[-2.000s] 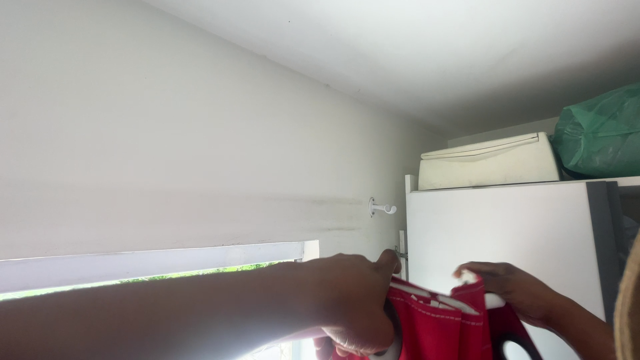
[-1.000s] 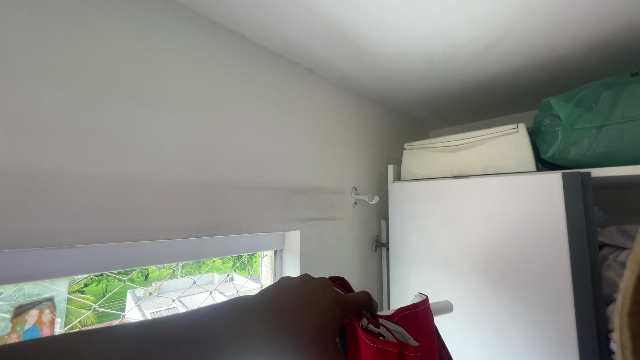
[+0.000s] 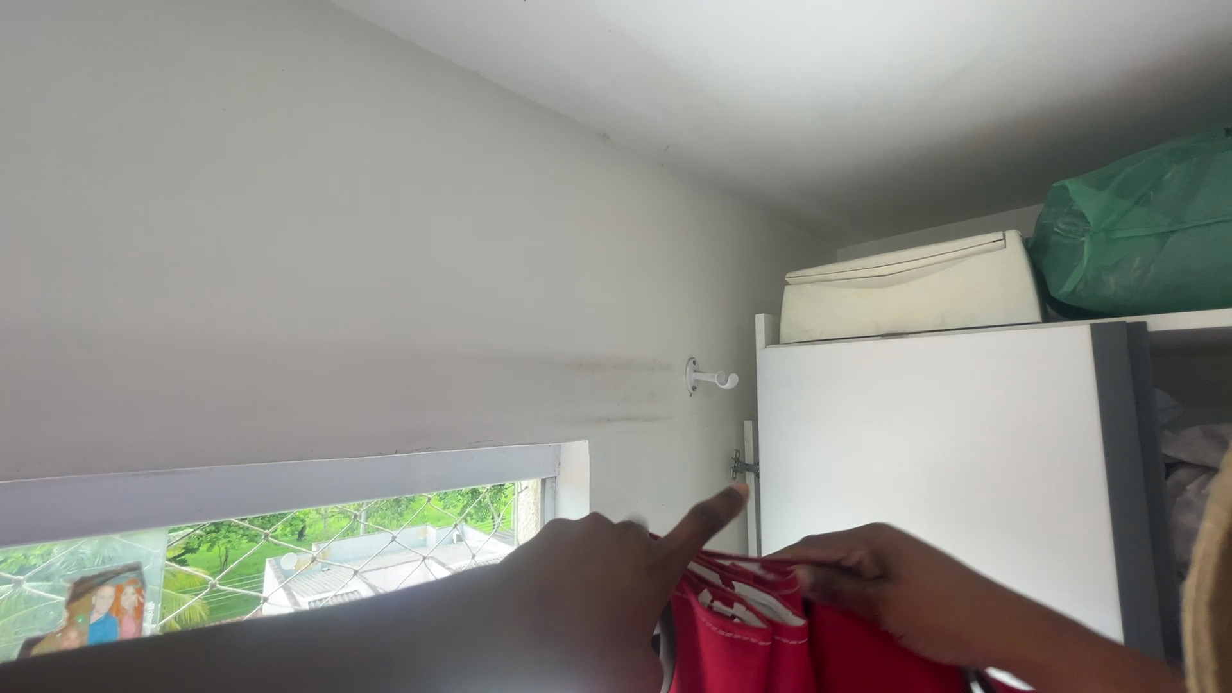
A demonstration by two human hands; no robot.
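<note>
Red fabric point(image 3: 722, 650) with a stitched, gathered top edge and white lining hangs at the bottom, right of centre. My left hand point(image 3: 616, 587) grips its left side, with the index finger extended up and to the right. From the right, my right hand point(image 3: 866, 587) pinches the fabric's top edge between thumb and fingers. Above both hands, a white curtain rod bracket point(image 3: 712, 376) with an open hook is fixed to the wall. No rod rests in it. The lower part of the fabric is out of frame.
A window with netting point(image 3: 385, 549) lies at the lower left. On the right stands a white cabinet door point(image 3: 924, 462) with a metal hinge point(image 3: 739, 466) beside it. A cream plastic case point(image 3: 914, 289) and a green bag point(image 3: 1141, 231) sit on top of the cabinet.
My right hand, out of sight one second ago, is back in view on the red fabric. The white rod end seen sticking out of the fabric then no longer shows there.
</note>
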